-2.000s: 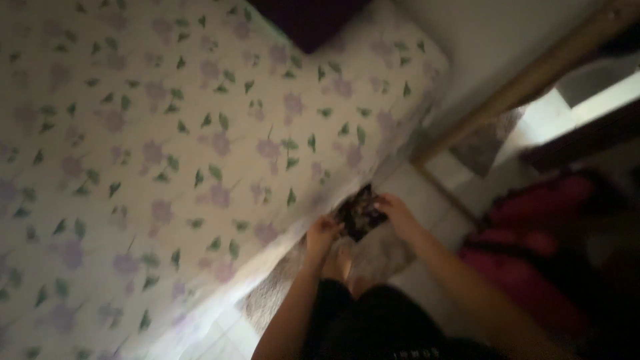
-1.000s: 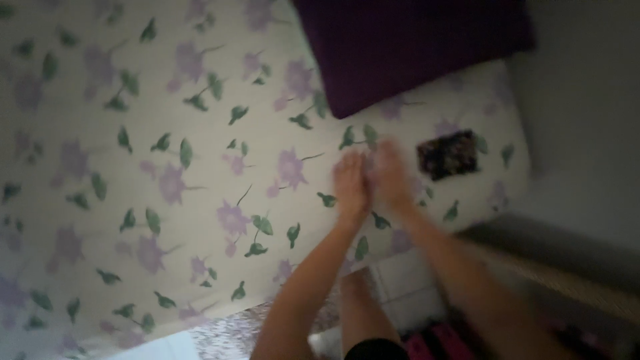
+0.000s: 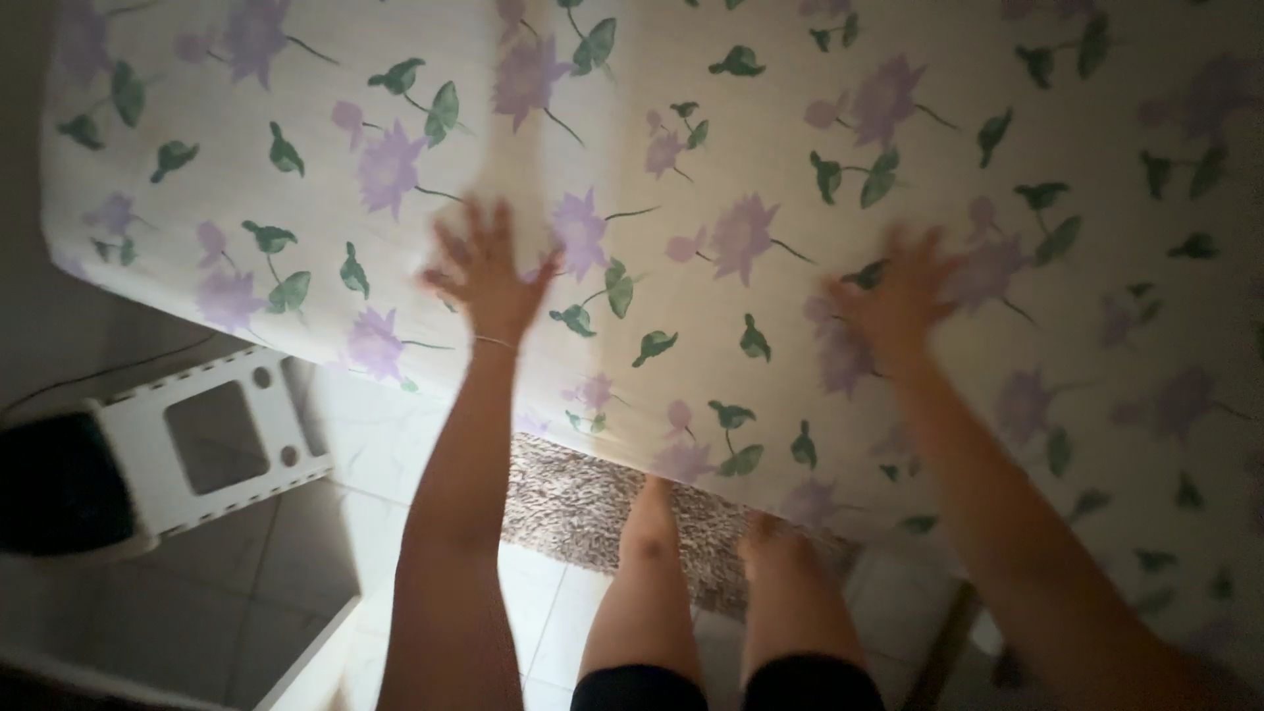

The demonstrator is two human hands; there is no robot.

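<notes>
A pale bed sheet printed with purple flowers and green leaves covers the mattress and fills the upper part of the head view. My left hand, fingers spread, is over the sheet left of centre, with a thin band at its wrist. Farther right, my right hand is also spread over the sheet and blurred. Both hands hold nothing; whether the palms press on the cloth is hard to tell. The sheet looks mostly flat.
A shaggy rug lies beside the bed, under my feet. On the left, a white plastic stool or stand with a dark top is on the tiled floor. A pale edged panel shows at the lower left, and a cable runs behind the stool.
The view has swung to another part of the bed; the purple cloth and dark patterned item seen earlier are out of view. My hands, close together one second ago, are now far apart.
</notes>
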